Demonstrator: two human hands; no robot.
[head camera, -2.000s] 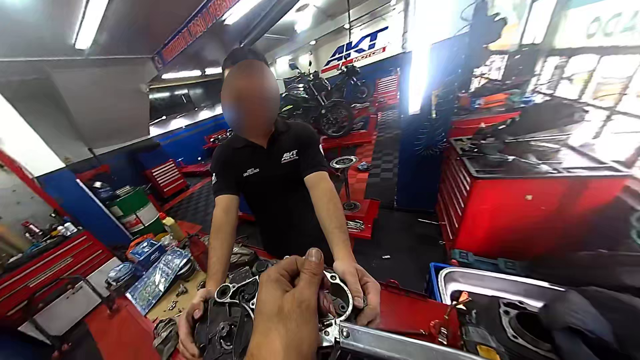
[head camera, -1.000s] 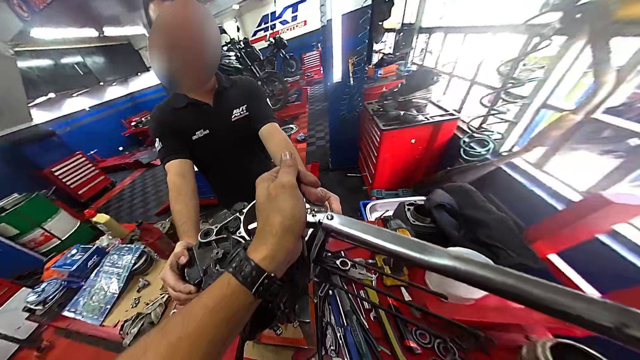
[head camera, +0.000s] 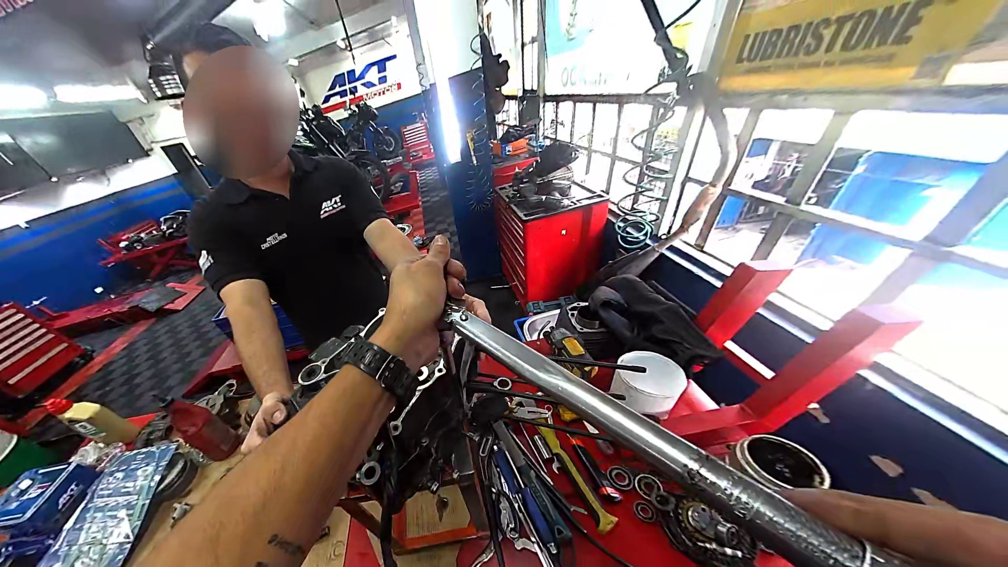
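My left hand (head camera: 421, 295), with a watch on its wrist, closes around the head end of a long metal torque wrench (head camera: 583, 394) above a motorcycle engine (head camera: 425, 425). The wrench slants down to the lower right. At the right edge, my right hand (head camera: 890, 516) is partly in view by the handle; its grip is largely cut off. Across the engine stands a person in a black shirt (head camera: 307, 236). One of that person's hands (head camera: 264, 417) is at the engine's left side, the other (head camera: 476, 307) behind my left hand.
Pliers, screwdrivers (head camera: 524, 488) and bearings (head camera: 646, 484) lie on the red bench. Behind them are a white container (head camera: 650, 382), a yellow power drill (head camera: 571, 350) and a black cloth (head camera: 646, 315). Bottles (head camera: 98, 421) and blue packages (head camera: 47, 492) lie left. A red tool cabinet (head camera: 551, 244) stands beyond.
More of the wrench shows, and part of my right hand has come into view at its handle. My left hand remains at the head end. The view has swung right.
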